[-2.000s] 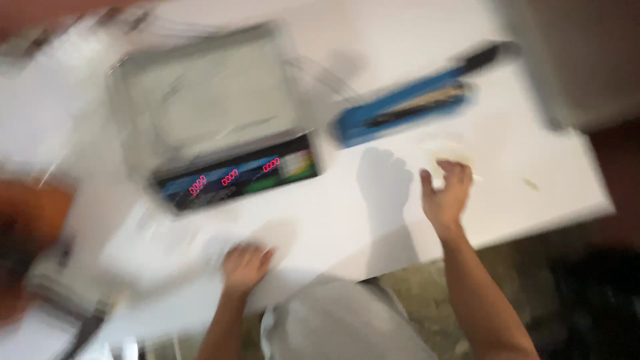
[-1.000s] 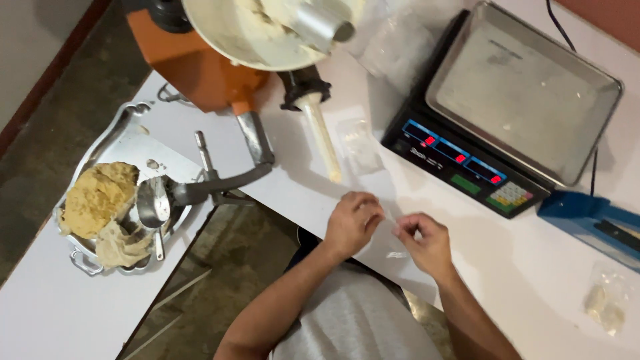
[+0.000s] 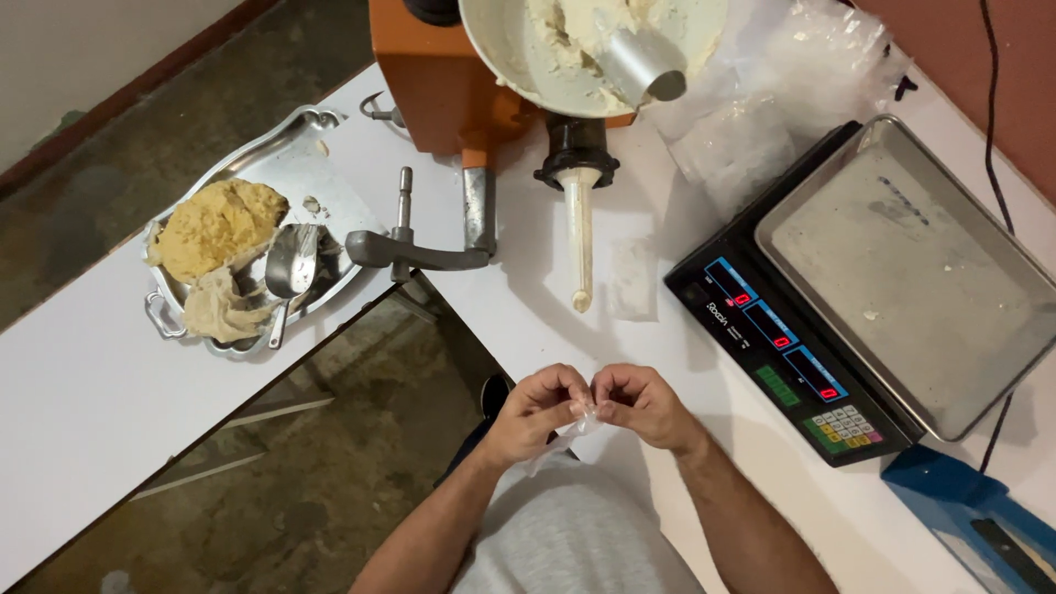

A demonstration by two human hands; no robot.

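Observation:
Between their fingertips, my left hand [image 3: 540,412] and my right hand [image 3: 639,404] pinch a small clear plastic bag [image 3: 584,422], close to my body at the table's edge. Above my hands, a pale tube nozzle [image 3: 580,239] points down from an orange hand-cranked filling machine [image 3: 454,82]. A cream-coloured bowl [image 3: 487,49] on top of it holds pale dough and a metal cylinder [image 3: 648,70]. Beside the nozzle a flat clear plastic packet [image 3: 634,280] lies on the white table.
On the left a silver tray [image 3: 330,157] bears yellow dough [image 3: 219,227] and a metal scoop [image 3: 291,264]. The machine's crank [image 3: 421,252] juts over the table edge. At right stand a digital scale [image 3: 775,330] and a blue sealer [image 3: 949,495]. Clear plastic bags [image 3: 775,107] lie behind.
Two seconds ago my hands were wide apart over the table; one second ago they were near each other. Now they meet at the plastic bag. The view has swung toward the machine.

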